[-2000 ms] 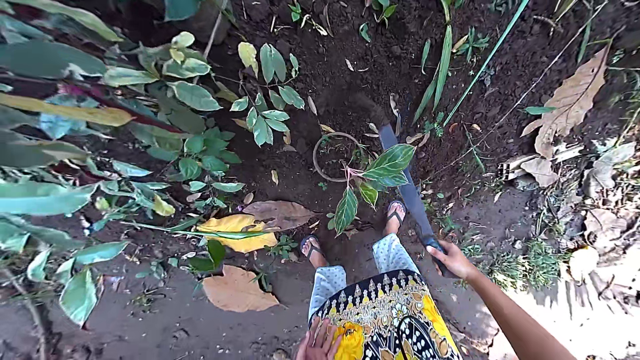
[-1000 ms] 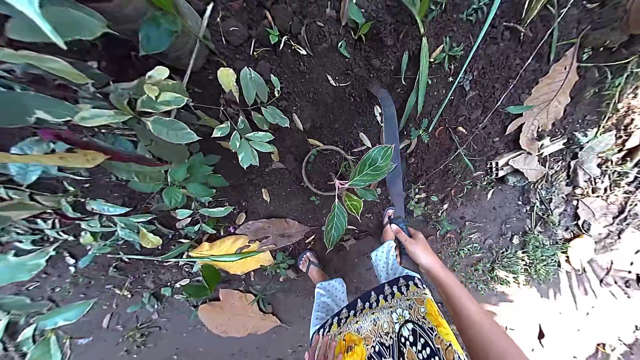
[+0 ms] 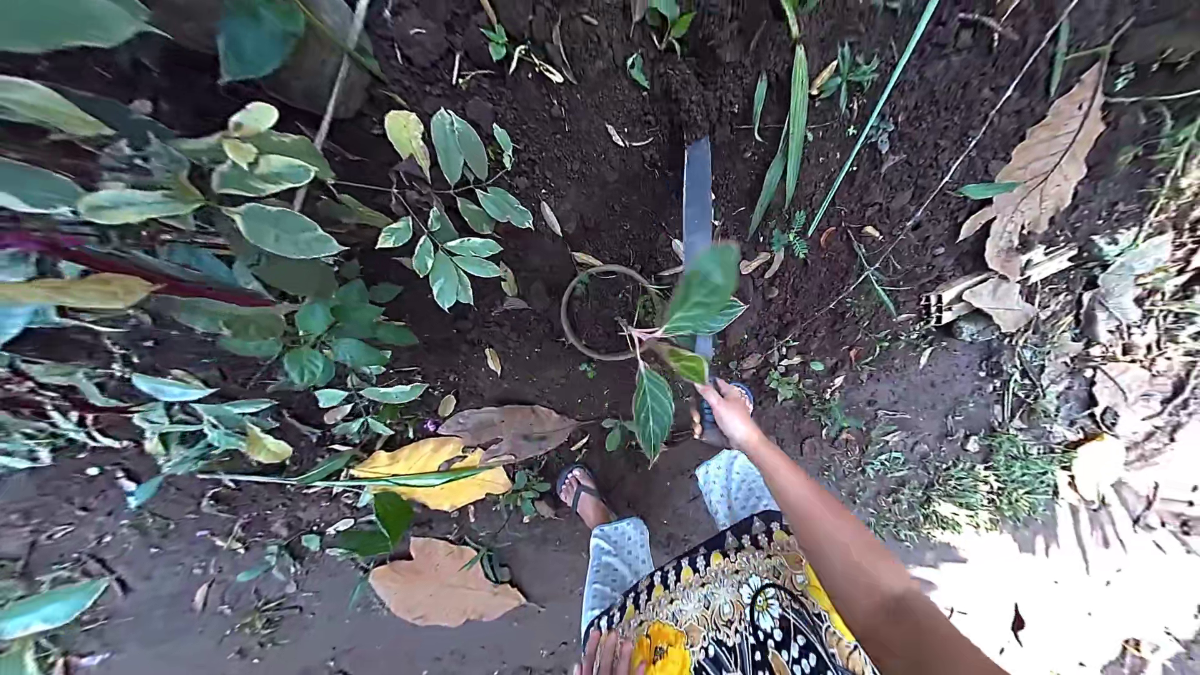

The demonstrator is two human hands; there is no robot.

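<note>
My right hand (image 3: 727,412) grips the handle of a long machete (image 3: 697,202), whose blade points away from me with its tip at the dark soil. Just left of the blade, a potted plant with green, pale-edged leaves (image 3: 653,405) leans over a round pot rim (image 3: 568,314) set in the soil; some leaves overlap the blade. My left hand (image 3: 611,653) rests at the bottom edge on my patterned black, yellow and white garment (image 3: 712,609); only its fingers show, and it holds nothing that I can see.
Dense leafy shrubs (image 3: 281,230) fill the left side. A yellow leaf (image 3: 436,469) and dry brown leaves (image 3: 445,581) lie by my sandalled foot (image 3: 583,495). At the right are a large curled dry leaf (image 3: 1050,169), thin stems and low grass (image 3: 1003,483).
The machete has swung from slanting up-left to nearly straight ahead, its handle moving left toward my foot with my right hand. My left hand stays on the garment.
</note>
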